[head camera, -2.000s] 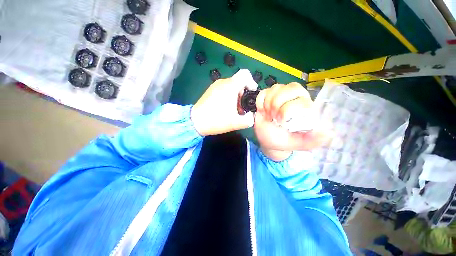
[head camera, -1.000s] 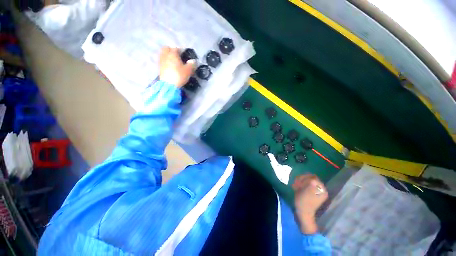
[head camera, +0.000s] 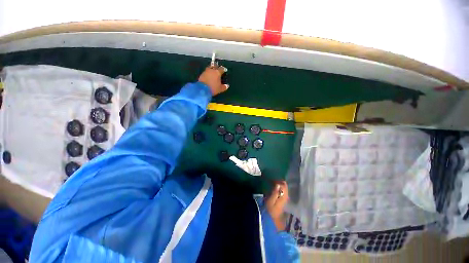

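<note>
My left hand [head camera: 214, 80] reaches past the yellow tape onto the far green belt. A black part [head camera: 224, 77] sits between its thumb and fingers; a white tip shows on one finger. My right hand [head camera: 278, 199] is low at the green surface's near edge, fingers curled, with a small white bit at the fingertips; whether it grips anything is unclear. Several loose black parts [head camera: 243, 141] lie on the green surface beside a white scrap [head camera: 248, 165]. More black parts [head camera: 99, 115] stand in two rows on the left white sheet [head camera: 38, 108], and a single one lies at its far left.
Yellow tape [head camera: 249, 111] crosses the green surface. An orange stick [head camera: 278, 132] lies near the loose parts. A translucent sheet [head camera: 360, 174] covers the right tray, with a perforated rack [head camera: 329, 241] below it. A pale rail [head camera: 180, 45] runs along the back. A yellow-taped post foot [head camera: 329, 113] stands right of centre.
The view has turned. My left hand has left the rows on the white sheet and moved to the far belt. My right hand stays low near the right tray, fingers curled.
</note>
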